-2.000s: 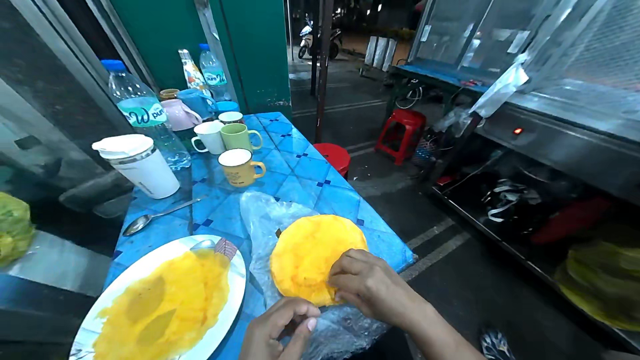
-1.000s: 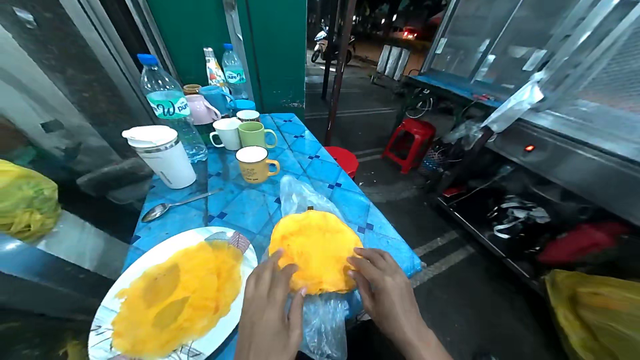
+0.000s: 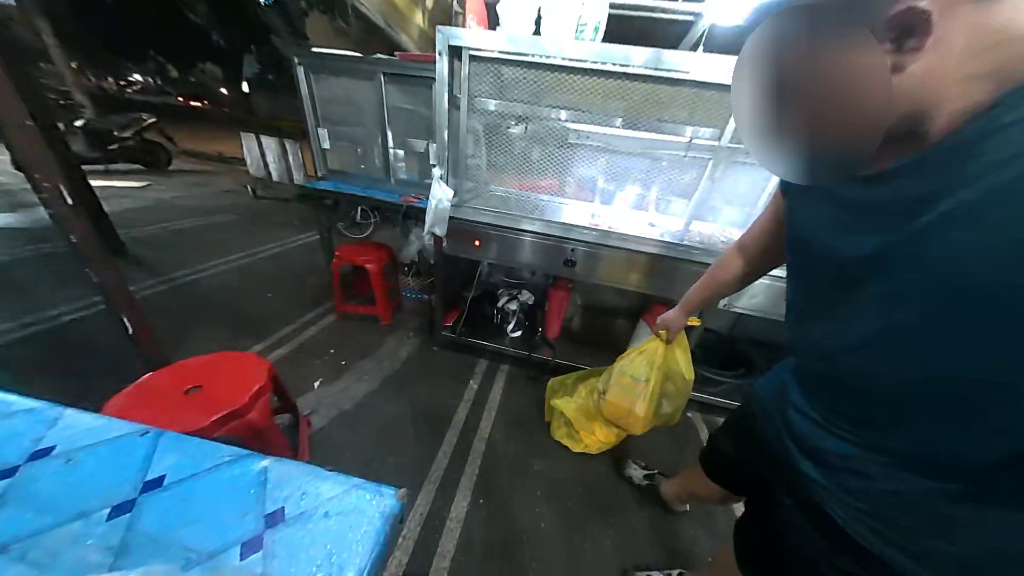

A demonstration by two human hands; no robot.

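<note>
Neither my left hand nor my right hand shows in the head view, so what they hold or touch cannot be seen. At the lower left is the corner of the table with its blue patterned cover (image 3: pixel 192 512). A bit of clear plastic seems to show at the table's bottom edge. On the right stands another person in a dark teal shirt (image 3: pixel 904 320), whose hand grips the top of a yellow plastic bag (image 3: pixel 652 384). A second yellow bag (image 3: pixel 580 412) hangs or rests against it, low over the ground.
Beside the table stands a red plastic stool (image 3: pixel 192 392); another red stool (image 3: pixel 365 280) is farther back. A metal food cart with mesh panels (image 3: pixel 592 144) spans the background. A dark post (image 3: pixel 80 208) rises at the left, with a parked motorbike (image 3: pixel 120 144) behind it.
The view has swung strongly right, so my hands, the yellow-orange round sheets, the plate and the cups are out of frame. A person carrying yellow bags has come into view.
</note>
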